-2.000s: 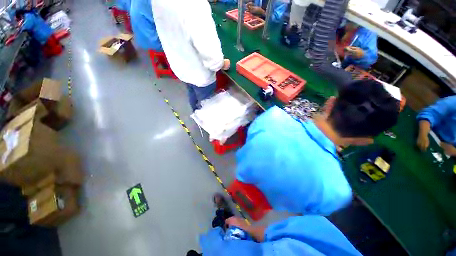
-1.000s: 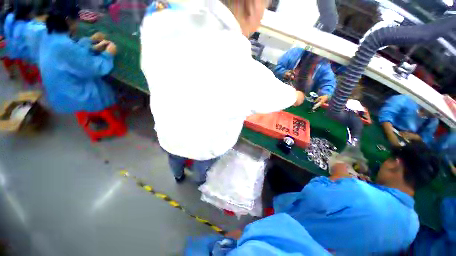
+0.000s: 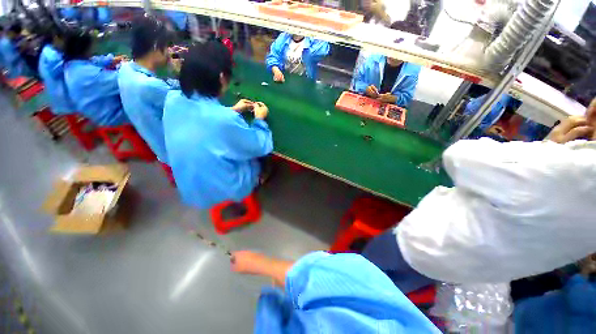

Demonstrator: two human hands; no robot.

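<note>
My right hand [image 3: 251, 262] is stretched out over the grey floor at the bottom centre, in a blue sleeve. It is small and blurred. Its fingers look partly curled, and I cannot tell whether it holds anything. My left hand is not in view. Ahead is a long green-topped bench [image 3: 314, 134] with a few tiny parts on it. A red plastic tray [image 3: 359, 103] with dark parts in its compartments lies on its far side, in front of a seated worker. My hand touches neither the bench nor the tray.
A person in a white top [image 3: 516, 202] stands close on the right. Clear plastic bags [image 3: 474, 303] lie at lower right. A red stool [image 3: 366, 222] is by the bench. Workers in blue sit along the left. An open cardboard box [image 3: 78, 222] is on the floor.
The view has swung left along the bench. The person in white now fills the right side. My right hand, at the bottom edge before, now reaches further into view.
</note>
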